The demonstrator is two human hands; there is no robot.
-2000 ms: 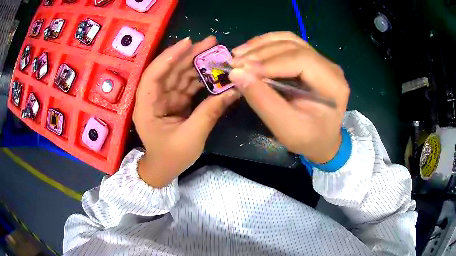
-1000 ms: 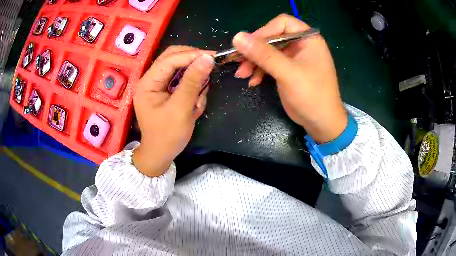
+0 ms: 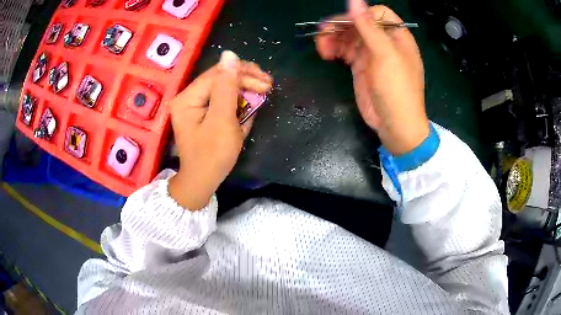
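My left hand (image 3: 212, 126) holds a pink housing (image 3: 252, 103). The fingers cover most of it; a pink edge and a small yellow patch show at the right side of the hand. My right hand (image 3: 384, 74) is raised at the upper right, apart from the housing, and holds silver tweezers (image 3: 393, 25). The tweezers lie roughly level, their two prongs pointing left and parted. The fingers of my right hand are partly blurred.
A red tray (image 3: 159, 79) at the left has pockets with closed pink housings (image 3: 124, 155) and open units with boards. The dark green mat (image 3: 307, 135) bears pale scraps. Dark equipment and a yellow ring (image 3: 520, 184) stand at the right.
My right hand has moved from the housing up and right with the tweezers. My left hand has turned and closed over the housing, which faced up openly two seconds ago.
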